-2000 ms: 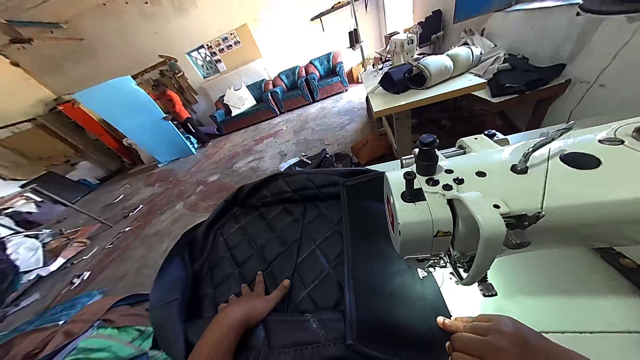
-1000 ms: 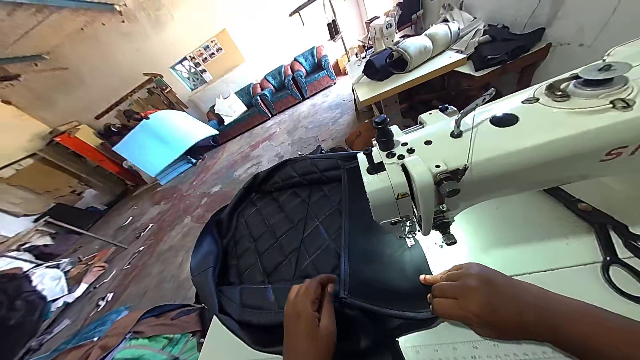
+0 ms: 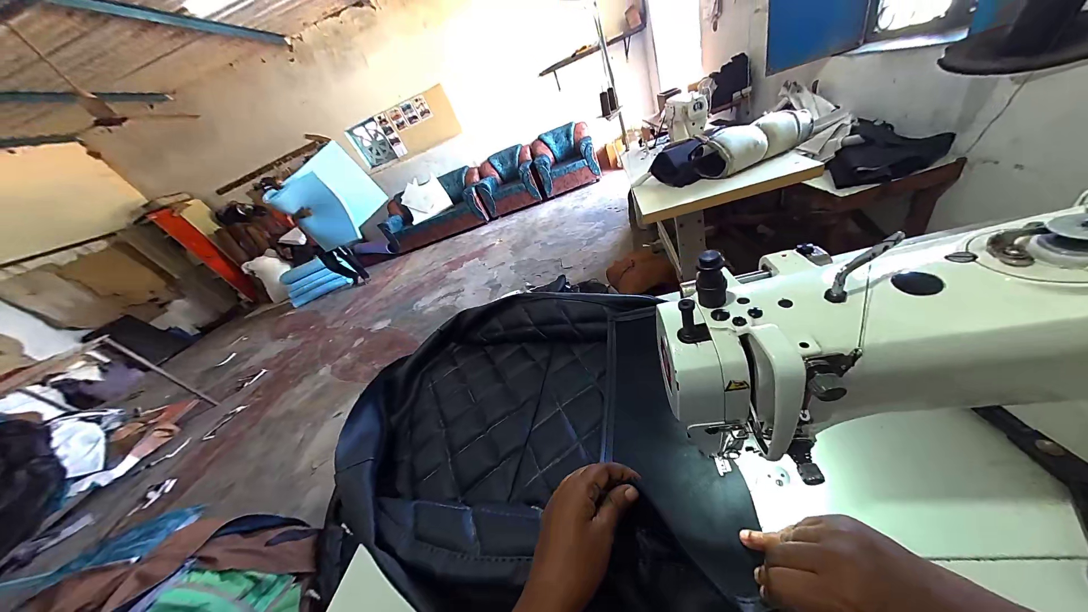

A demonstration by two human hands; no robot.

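A black quilted seat cover (image 3: 510, 408) with a smooth black side panel (image 3: 663, 425) lies on the white table of a sewing machine (image 3: 935, 331). The panel's edge is under or close beside the presser foot (image 3: 724, 463); which one, I cannot tell. My left hand (image 3: 586, 527) pinches the cover's fold near the seam between quilting and panel. On the right, my right hand (image 3: 816, 561) has its fingertips at the panel's outer edge, just below the lit needle area. Its lower fingers are curled, and whether they grip the edge is unclear.
Scissors (image 3: 1045, 446), partly hidden behind the machine arm, lie on the table at right. A second table (image 3: 739, 187) holds rolled material and another sewing machine. Fabric heaps (image 3: 229, 586) lie at lower left. Across the room a person carries light-blue foam sheets (image 3: 327, 204) near armchairs (image 3: 506, 178).
My left hand, spread flat on the quilting two seconds ago, has moved to the seam and now pinches the fold. The far person has moved toward the armchairs with the blue sheets.
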